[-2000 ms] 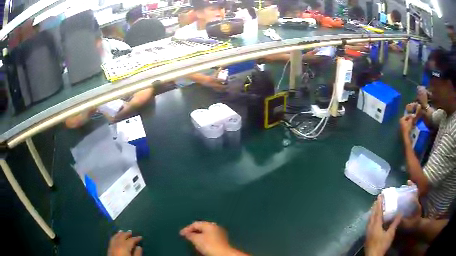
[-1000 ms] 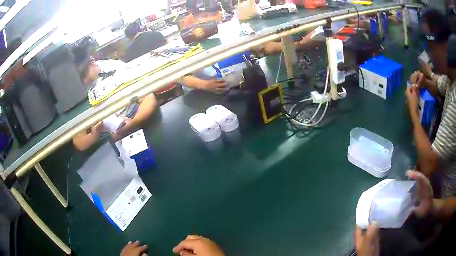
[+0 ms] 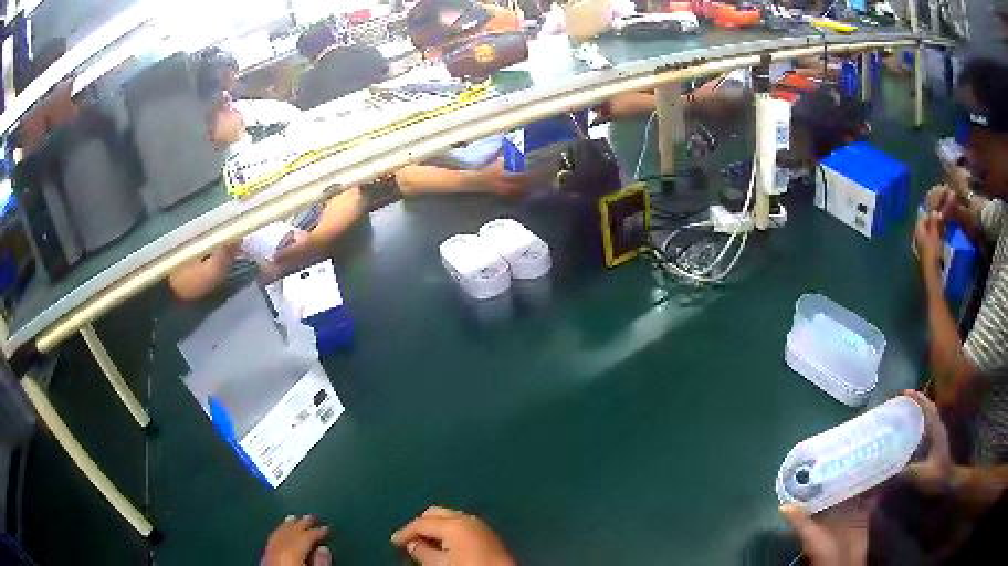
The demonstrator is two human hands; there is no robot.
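My left hand (image 3: 296, 542) is at the bottom edge, cut off by it, with nothing visible in it. My right hand (image 3: 455, 538) is just right of it, fingers loosely curled, with nothing visible in it. An open white and blue retail carton (image 3: 293, 429) stands ahead of my left hand, its flaps (image 3: 238, 345) up. Two white oval top units (image 3: 496, 258) sit side by side further back on the green table. My hands touch none of these.
A second carton (image 3: 314, 304) stands behind the open one. At right, a person's hands hold an oval unit (image 3: 849, 456) near a translucent tub (image 3: 837, 349). White cables (image 3: 707, 260) and a yellow-framed item (image 3: 626, 226) lie at the back below a metal rail (image 3: 442, 117). More blue cartons (image 3: 862, 188) stand at back right.
The person at right has turned the held unit, so its long oval face with a dark round spot shows. My hands stay at the bottom edge, and the view has shifted slightly.
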